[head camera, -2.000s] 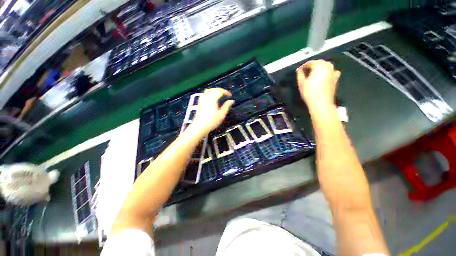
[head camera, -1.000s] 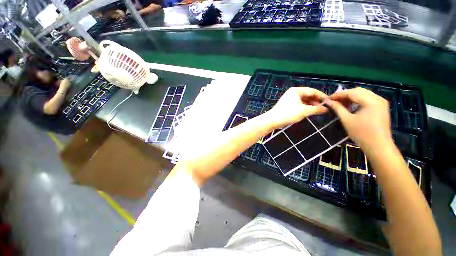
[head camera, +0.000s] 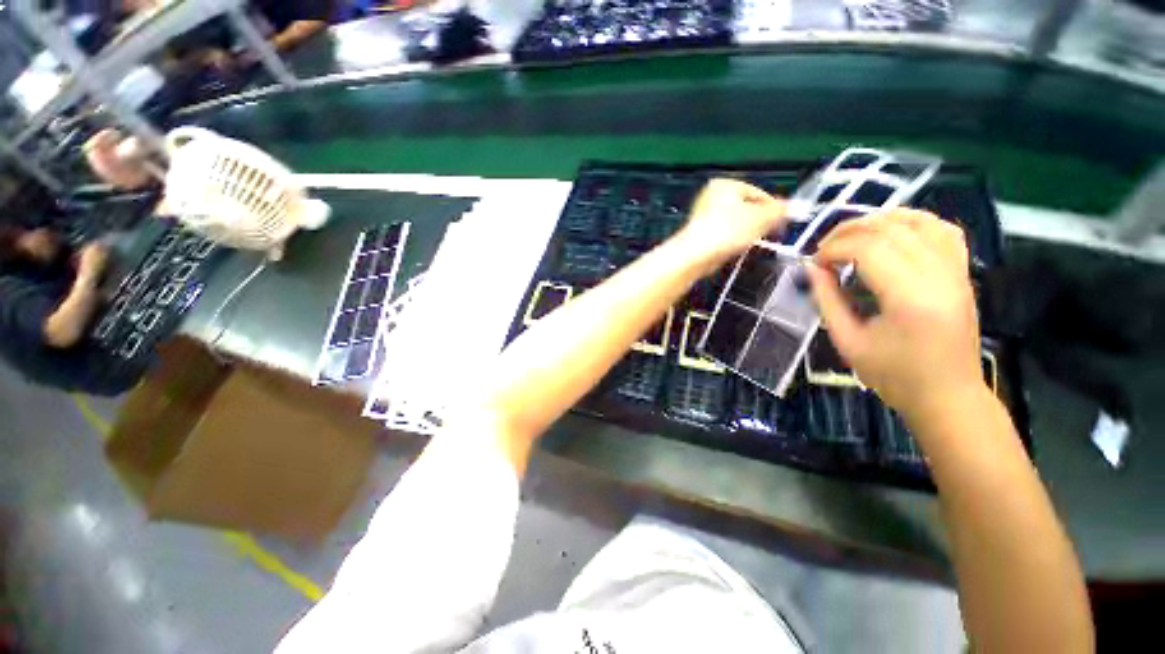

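Observation:
My left hand and my right hand are over the black phone tray, close together. A white-lined carrier sheet with dark cells hangs between them; its top edge is at my right hand's fingertips. A strip with empty white openings stands up behind the hands; my left fingertips are pinched at its lower end. Phone housings lie in rows in the tray, several with yellowish outlines round the screen. The hands hide part of the tray.
A bright white sheet pile lies left of the tray, with a dark-celled sheet beside it. A whitish basket-like fan stands further left. A person in dark clothing is at far left. A small white card lies at right.
The view has shifted. The carrier sheet now hangs more upright, and a strip with empty openings now stands up behind the hands. The hands have moved slightly apart.

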